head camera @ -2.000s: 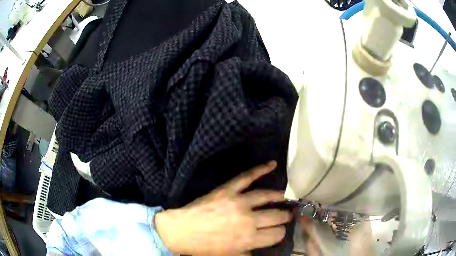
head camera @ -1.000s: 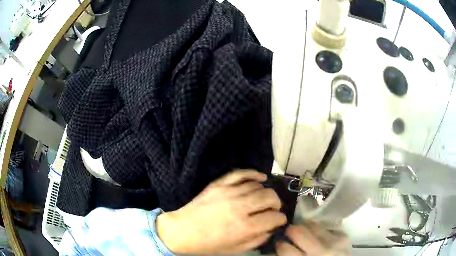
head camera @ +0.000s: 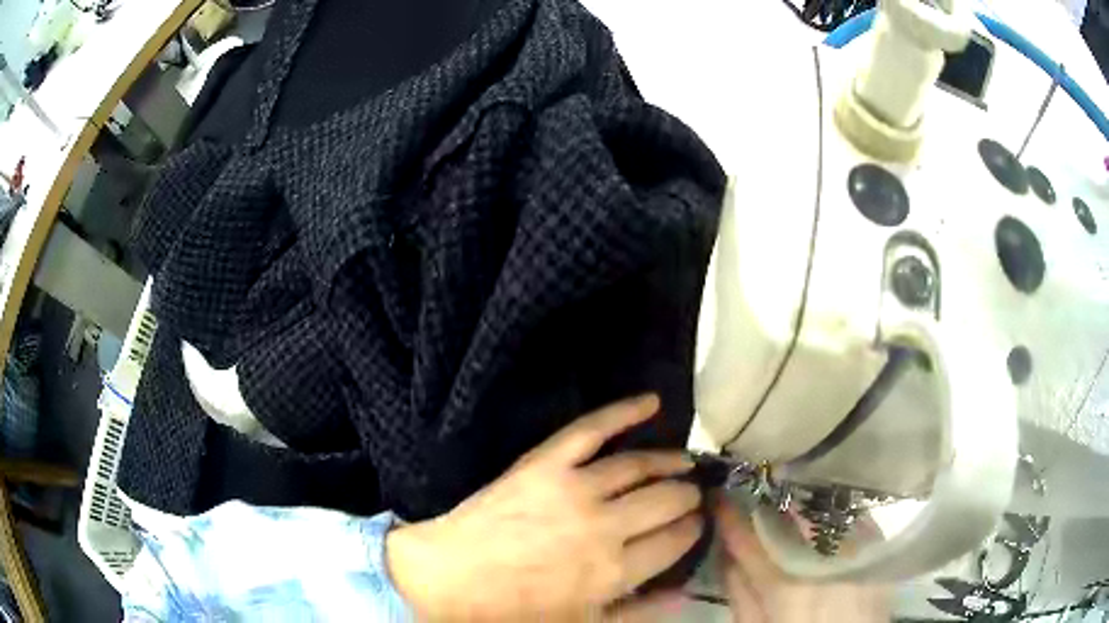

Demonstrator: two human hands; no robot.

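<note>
A large heap of dark checked cloth (head camera: 474,243) lies left of the sewing machine head (head camera: 778,304). A plainer black part of the cloth (head camera: 584,365) runs to the needle area. My left hand (head camera: 553,529) lies flat on its lower right part, fingers slightly spread and tips near the presser foot (head camera: 748,475); its thumb is hidden. My right hand (head camera: 778,578) is at the bottom edge, blurred and partly behind the cream lever guard (head camera: 979,487). Its fingertips are beside the cloth edge; its grip is hidden.
Scissors (head camera: 1003,554) and dark snips (head camera: 967,599) lie on the machine bed right of the needle. A white slotted basket (head camera: 107,469) stands at the left under the cloth. A blue hose (head camera: 1058,73) curves behind the head. Another table's wooden edge (head camera: 73,158) is at far left.
Since one second ago, the view has shifted, so the machine head sits further right. My right hand has moved from the near cloth edge to beside the presser foot. My left hand's fingers are more spread.
</note>
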